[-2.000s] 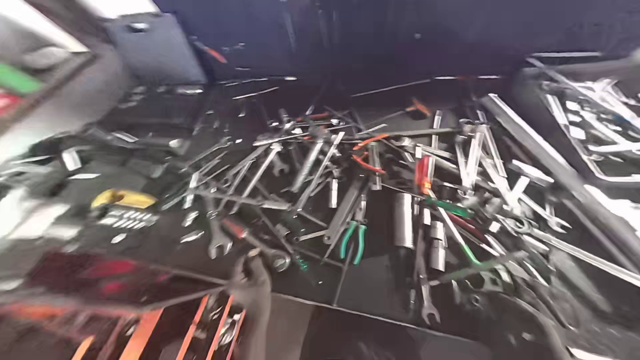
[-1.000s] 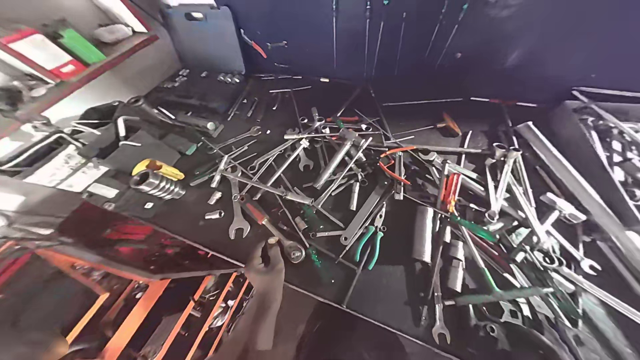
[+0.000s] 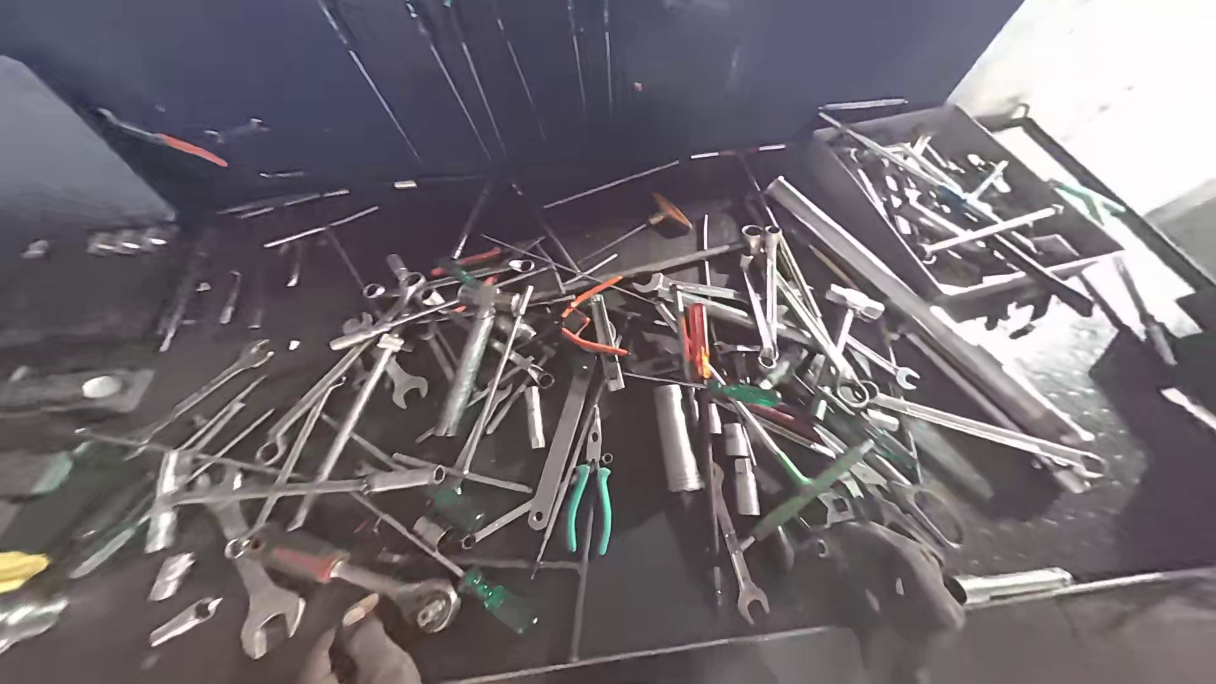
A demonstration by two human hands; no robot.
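Note:
At the bottom edge, cut off by the frame, is my left hand (image 3: 366, 651), its fingertips just below a ratchet (image 3: 418, 598) with a red and dark handle. Whether it grips anything cannot be told. An open-end wrench (image 3: 261, 598) lies left of the fingers, and a green-handled screwdriver (image 3: 499, 600) to their right. Teal-handled pliers (image 3: 589, 503) lie beyond. My right hand cannot be made out. A dark blurred object (image 3: 893, 579) sits at the lower right, beside a bright metal cylinder (image 3: 1015, 585).
Wrenches, sockets and bars lie in a tangled heap across the dark bench, with a long metal bar (image 3: 921, 304) at its right. A tool-filled tray (image 3: 1035, 271) stands at the back right. Thin tools hang on the upright back panel (image 3: 712, 76). Something yellow (image 3: 19, 570) lies far left.
The view has shifted right and closer over the heap. My left hand, beside the ratchet in the earlier frames, is still near it, now lower in view.

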